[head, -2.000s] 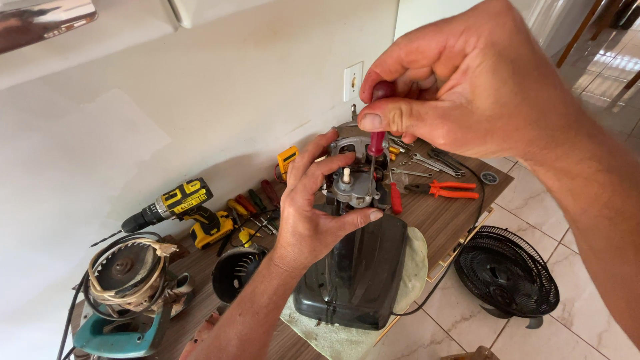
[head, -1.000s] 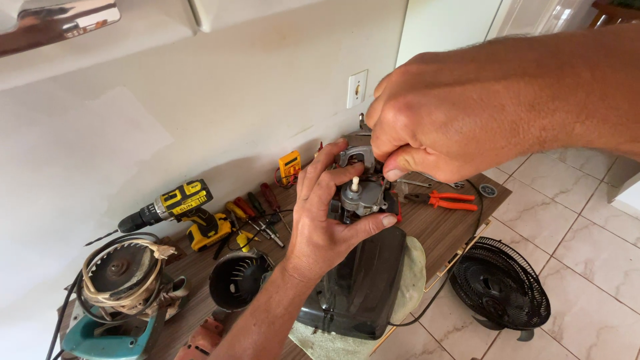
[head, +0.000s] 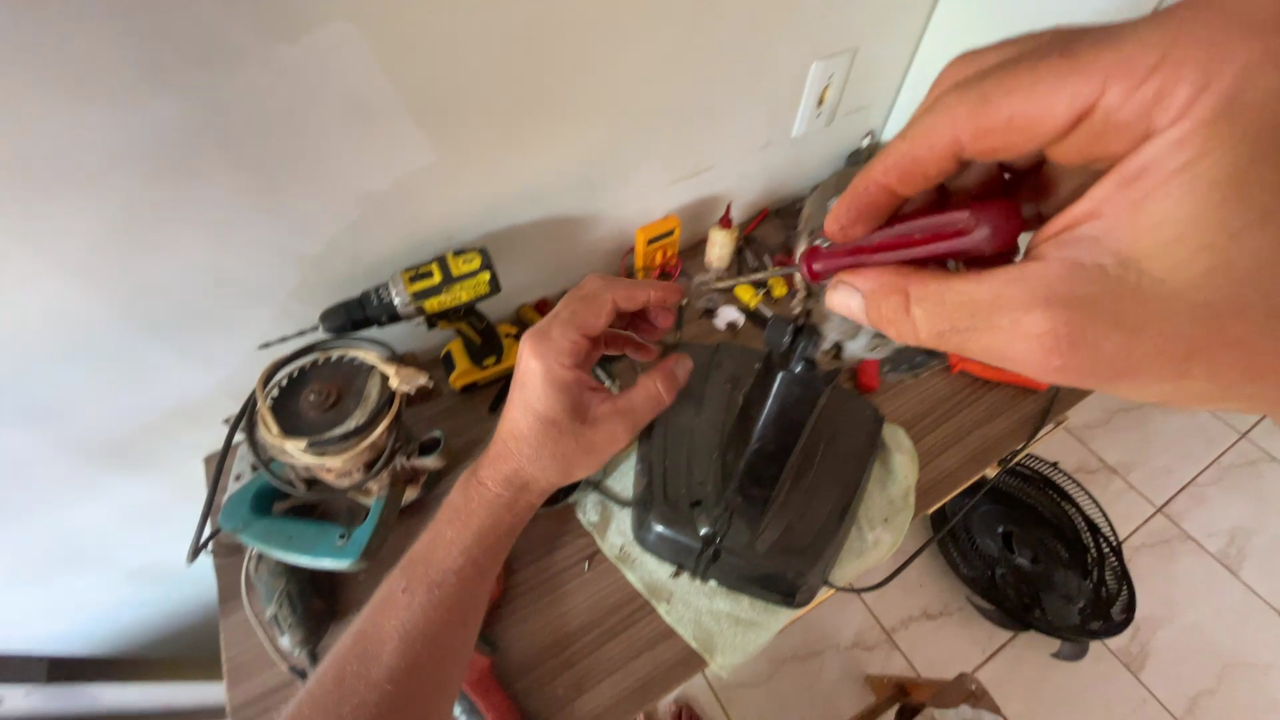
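Note:
My right hand [head: 1090, 210] holds a screwdriver with a red handle [head: 910, 240] between thumb and fingers, its shaft pointing left. The tip is close to the fingertips of my left hand [head: 600, 370], whose fingers are curled and apart; whether a small part is at them I cannot tell. Below the screwdriver stands the black plastic fan base [head: 760, 470] on a pale green cloth [head: 660, 600]. The grey motor housing [head: 855, 335] is mostly hidden behind my right hand.
A yellow-black cordless drill [head: 455, 290] and a teal circular saw [head: 300, 520] are at the left. A yellow multimeter [head: 656, 245] and a small bottle [head: 720, 245] stand near the wall. A black fan grille [head: 1040, 550] lies on the tiled floor, right of the wooden table [head: 570, 630].
My left hand has let go of the motor housing and moved left of it. My right hand has lifted the screwdriver away from the housing, turning it from upright to nearly level.

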